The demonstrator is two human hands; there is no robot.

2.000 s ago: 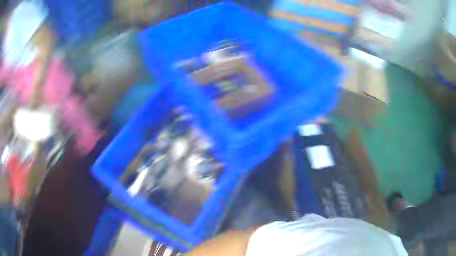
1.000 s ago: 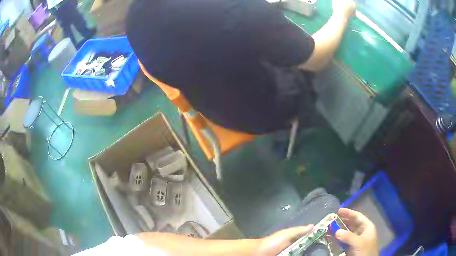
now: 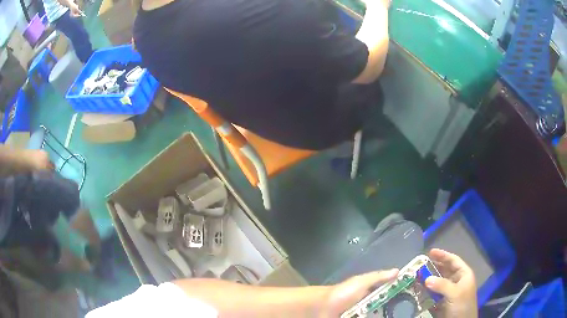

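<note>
A cream housing half (image 3: pixel 413 290) is at the lower right, cut off by the bottom edge. A green board (image 3: pixel 388 294) runs along one long side, a dark grey disc (image 3: pixel 400 307) sits beside it, and a bright blue block (image 3: pixel 425 273) is at the far end. My left hand (image 3: pixel 357 290) holds the near long side, its fingers partly hidden. My right hand (image 3: pixel 454 282) grips the far end, thumb near the blue block.
An open carton (image 3: pixel 273 261) with cream shells stands on the green floor, left of my hands. A shallow blue bin (image 3: pixel 503 248) is at right, beside a dark red table (image 3: pixel 497 168). A seated person (image 3: pixel 261 68) is ahead on an orange chair (image 3: pixel 264 152). Another person's arm (image 3: pixel 22 160) is at left.
The view has shifted slightly; both hands and the housing half appear higher in the picture and more of the disc shows. Another person's arm and dark clothing have come in at the left.
</note>
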